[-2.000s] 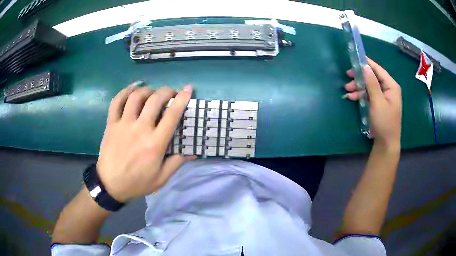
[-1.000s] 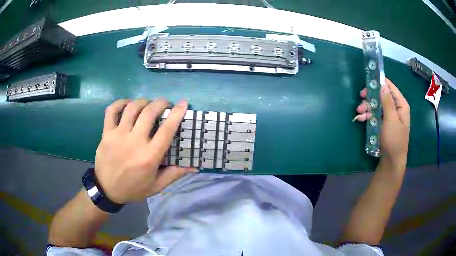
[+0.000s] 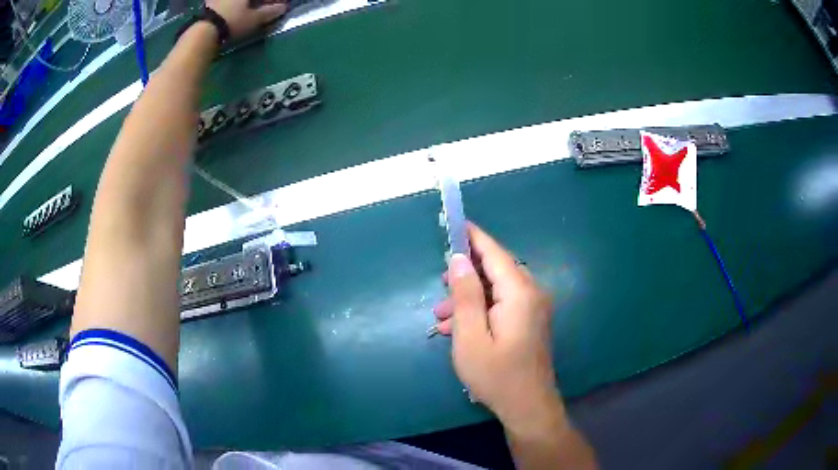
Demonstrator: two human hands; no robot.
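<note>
My right hand (image 3: 505,321) holds a thin pale metal bar (image 3: 454,216) upright on edge at mid-frame, with the thumb on its near face. Its lower part is mostly hidden by the hand. My left arm reaches far across the bench. My left hand (image 3: 243,16) is at the top edge, partly cut off, beside a dark grey object (image 3: 317,11); whether it grips it is unclear. A six-hole bar (image 3: 262,106) lies beyond the white line, partly behind my left forearm.
The taped fixture (image 3: 230,280) is partly behind my left arm. Stacked bars (image 3: 32,307) stand at left. A grey bar (image 3: 597,147) lies at right under a red-and-white tag (image 3: 669,172) on a blue stick (image 3: 724,271). A fan (image 3: 96,16) is top left.
The view has swung right and farther over the bench. My left hand has left the row of bars, now out of view, and reached to the far side. My right hand still holds its bar, now turned edge-on.
</note>
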